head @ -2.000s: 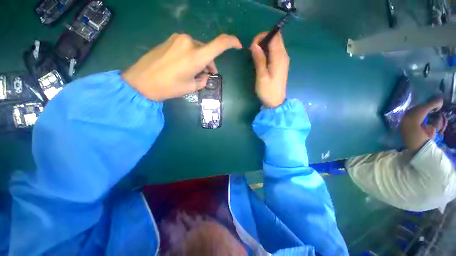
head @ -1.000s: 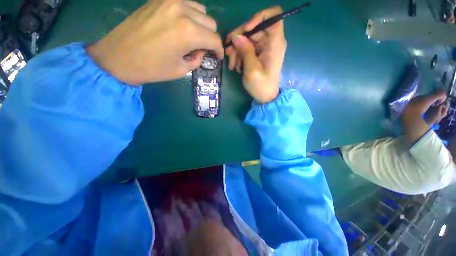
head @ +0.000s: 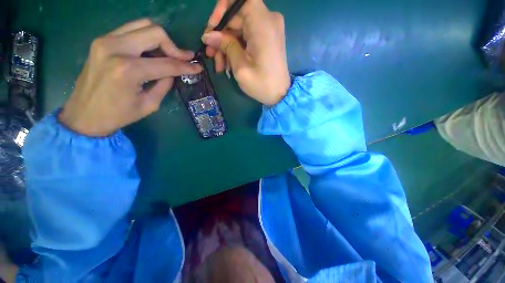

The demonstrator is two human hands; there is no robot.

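A black open handset unit (head: 206,113) lies tilted on the green table, with its silver and blue circuit board at the near end and a pale round part at the far end. My left hand (head: 124,74) has its fingertips on the unit's far end; whether they pinch a small part there cannot be made out. My right hand (head: 252,50) holds a thin black pen-like tool (head: 230,13) like a pen. Its tip is at the unit's far end, by my left fingertips, and partly hidden.
Another handset unit (head: 23,58) lies at the far left, with shiny dark things below it. The green table (head: 343,66) has its near edge in front of me. Another person's pale sleeve (head: 476,130) and a dark shiny bag (head: 494,41) show at the right.
The unit now lies tilted instead of straight. My right hand has turned the tool's tip down to the unit's far end. My left fingers are extended over that end. The view has shifted.
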